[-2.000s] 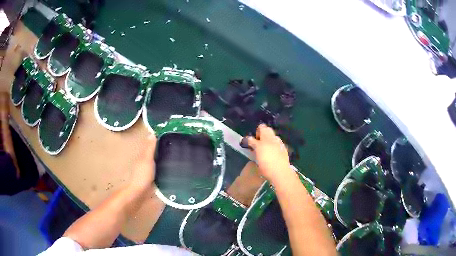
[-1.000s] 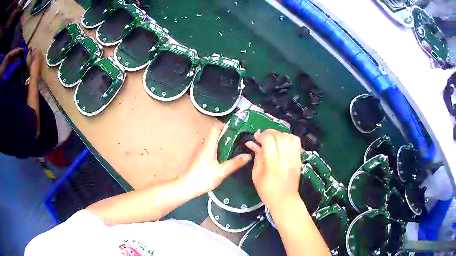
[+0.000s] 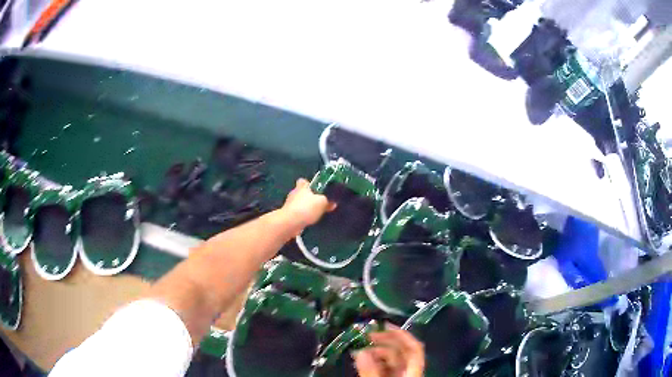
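Observation:
My left hand (image 3: 308, 205) reaches across from the lower left. It is shut on the left edge of a green-and-black housing (image 3: 340, 221), with fingertips over the black recess. The housing's green band points up and away, its pale rim towards me. My right hand (image 3: 390, 355) is at the bottom edge, blurred and partly cut off, with fingers bent over the near housings; whether it holds anything cannot be told. More housings (image 3: 413, 276) lie overlapping around and right of the held one. Small black parts (image 3: 214, 184) lie in a loose heap on the green surface, left of my left hand.
Finished-looking housings (image 3: 108, 224) stand in a row at the left on a tan cardboard sheet (image 3: 74, 309). The raised white shelf (image 3: 295, 59) curves across the back, with a green-labelled bottle (image 3: 577, 85) at its right end. A pale bar (image 3: 604, 289) crosses the lower right.
The view has swung right. Both hands were together at a housing over the bench; now they are apart, my left on a housing among the right-hand group, my right low at the bottom edge.

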